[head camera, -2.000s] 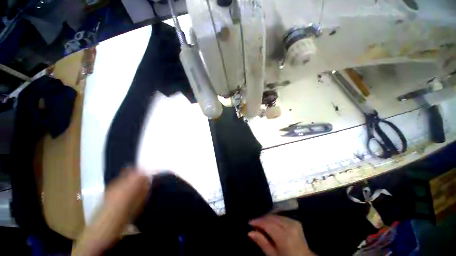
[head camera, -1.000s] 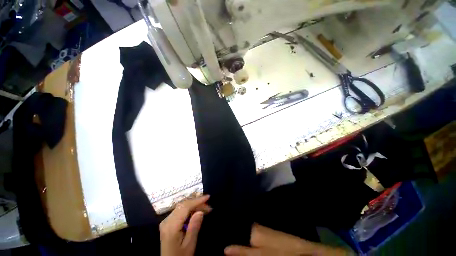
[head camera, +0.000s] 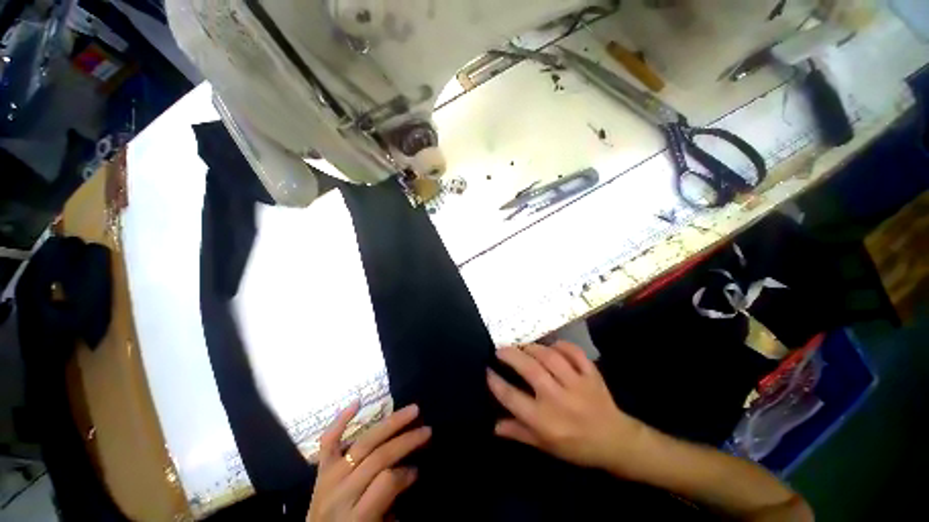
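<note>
A black fabric piece runs from under the sewing machine head down over the table's front edge. Its upper end lies beside the presser foot area; the needle is not clearly visible. A second black strip of the cloth curves down on the left, with white table between the two. My left hand, with a ring, lies on the cloth at the front edge, fingers apart, partly cut off by the bottom edge. My right hand lies on the fabric's right side, fingers apart and fingertips on the cloth.
Grey thread snips and black-handled shears lie right of the needle area, with an orange-brown stick and a black-handled tool beyond. A dark bundle lies on the brown board. A blue bin stands below right.
The view has shifted, moving the machine head leftward in the picture. My left hand has come from the far left onto the cloth at the front edge. My right hand lies higher along the fabric's right edge.
</note>
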